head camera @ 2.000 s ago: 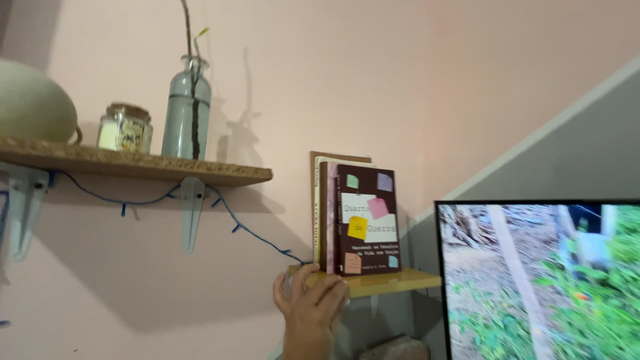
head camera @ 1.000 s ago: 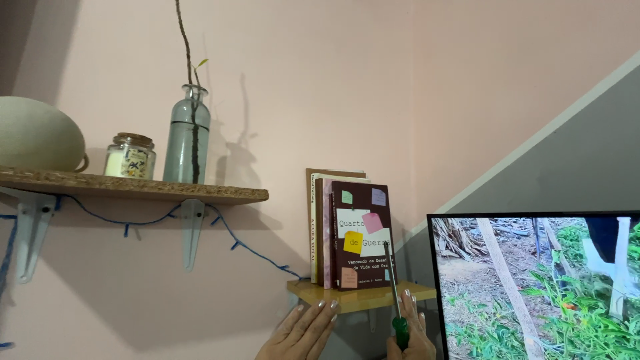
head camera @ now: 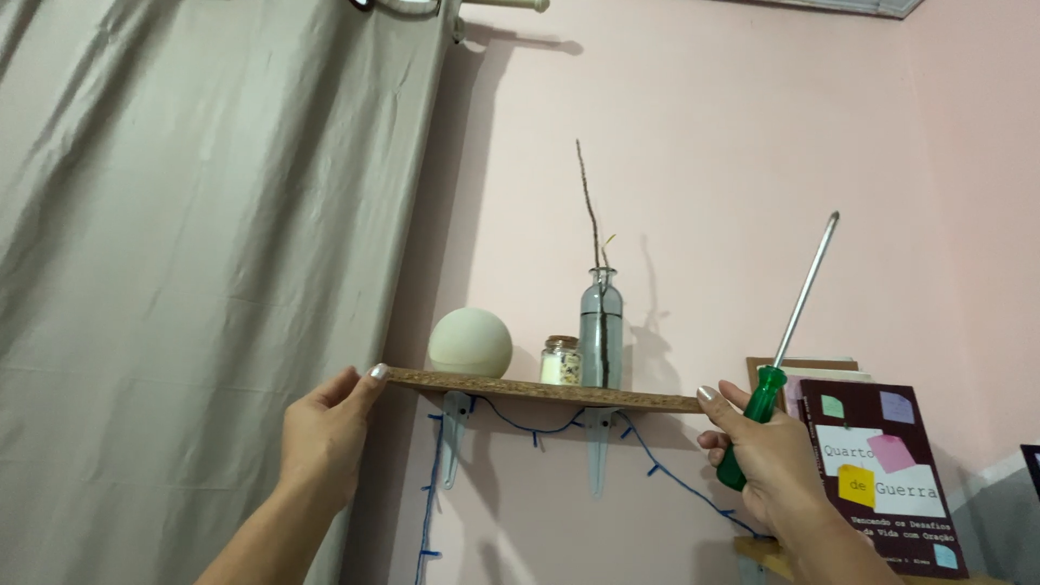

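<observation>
A particleboard shelf (head camera: 528, 390) on two white metal brackets (head camera: 597, 455) spans the space between my hands. At its left end, my left hand (head camera: 329, 435) pinches the edge with the thumb on top. My right hand (head camera: 760, 455) has its thumb at the right end and holds a screwdriver (head camera: 751, 426) by its green handle, the metal shaft pointing up and right. On the board stand a pale round object (head camera: 471, 343), a small corked glass jar (head camera: 561, 361) and a glass bottle (head camera: 601, 333) with liquid and a thin branch.
A grey-beige curtain (head camera: 203, 284) hangs on the left from a rod (head camera: 520, 4). Blue string lights (head camera: 532, 429) hang below the board. At the lower right, books (head camera: 881, 479) stand upright on a lighter wooden shelf (head camera: 760, 552), partly behind my right arm. A dark screen edge (head camera: 1032, 467) shows at far right.
The view has swung left to the curtain. My hands, near the book shelf a second ago, are now at the two ends of the particleboard shelf. The screwdriver was in my right hand then too.
</observation>
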